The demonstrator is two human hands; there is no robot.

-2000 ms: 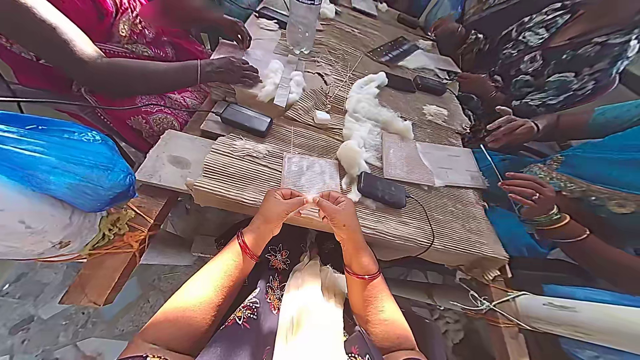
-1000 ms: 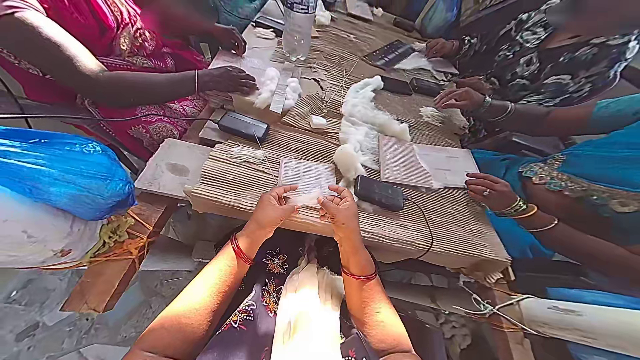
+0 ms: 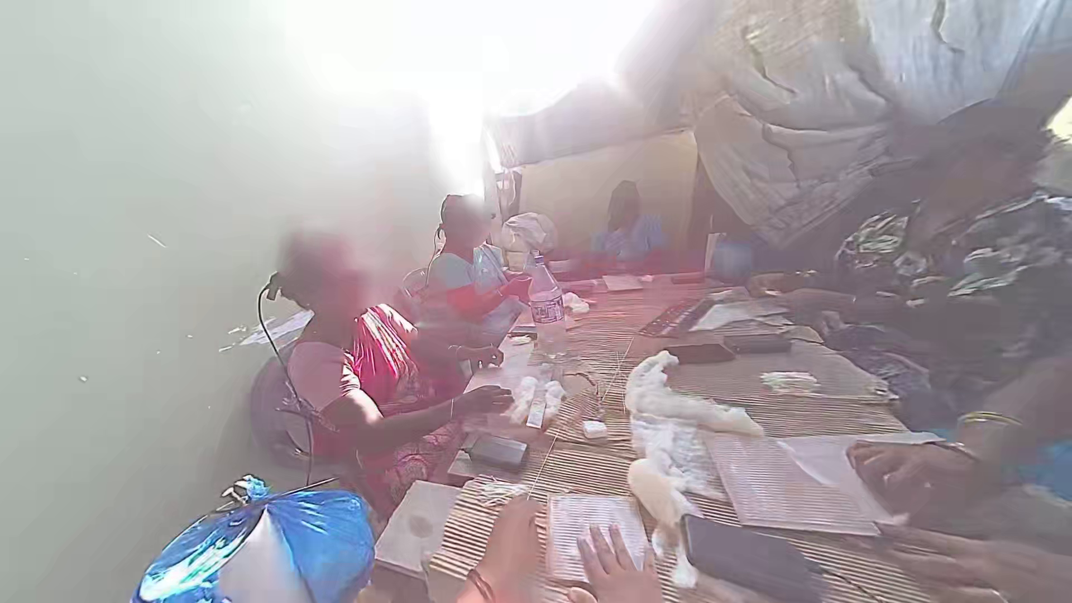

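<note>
My left hand [image 3: 512, 540] is at the lower middle of the view, at the left edge of a pale ridged board [image 3: 578, 523]; its fingers are blurred, and whether they hold anything is unclear. My right hand [image 3: 618, 565] lies palm down on the board with its fingers apart. Right of the board, a long tuft of white cotton [image 3: 662, 494] stretches up the corrugated table top [image 3: 502, 523]. A small bundle of white wicks [image 3: 500, 490] lies beyond my left hand.
A dark power bank [image 3: 745, 557] lies right of my right hand, and another dark device [image 3: 496, 452] at the left. Beyond stands a plastic bottle [image 3: 548, 310]. People sit along both sides, one person's hand [image 3: 913, 473] on a sheet at right. A blue plastic bag [image 3: 318, 536] is at lower left.
The view has tilted up strongly. My hands were raised with fingertips close together before the board; now the right one is spread on it and the left is at its edge.
</note>
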